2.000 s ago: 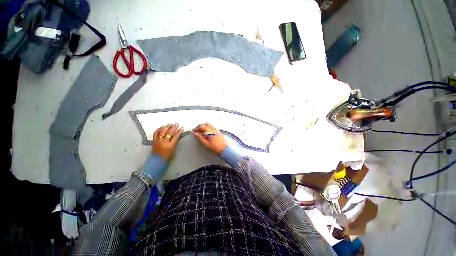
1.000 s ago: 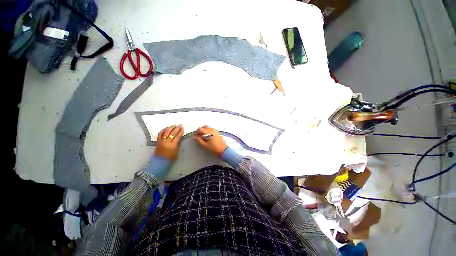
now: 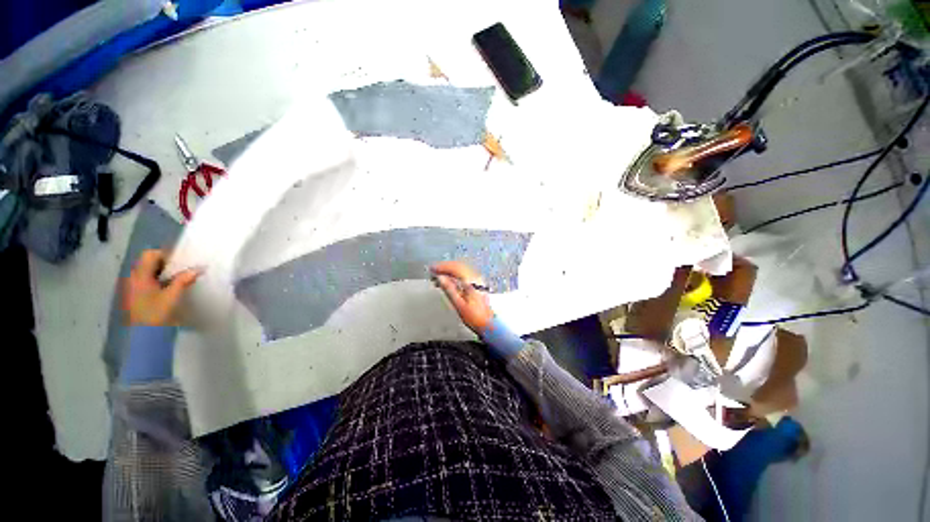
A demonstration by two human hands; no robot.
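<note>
A curved grey cloth piece (image 3: pixel 377 265) lies flat and uncovered on the white table before me. My left hand (image 3: pixel 153 293) holds the lower end of the white curved pattern (image 3: pixel 275 163), which is lifted off the cloth, blurred, and arches up and to the right. My right hand (image 3: pixel 464 296) rests at the lower edge of the cloth and holds a thin pen (image 3: pixel 479 288). A second grey piece (image 3: pixel 413 112) lies farther back, partly behind the pattern. A third grey piece (image 3: pixel 145 240) lies at the left, partly hidden by my left hand and the pattern.
Red-handled scissors (image 3: pixel 194 181) lie at the back left, partly covered. A phone (image 3: pixel 507 61) and a tan scrap (image 3: pixel 494 149) lie at the back. A steam iron (image 3: pixel 693 163) stands at the right edge. A grey-blue bundle (image 3: pixel 63 184) is far left. Cardboard scraps (image 3: pixel 780 372) lie below right.
My left hand has lifted the white pattern off the grey cloth and moved left with it. The whole cloth now shows. My right hand stays at the cloth's lower edge, and the view has shifted.
</note>
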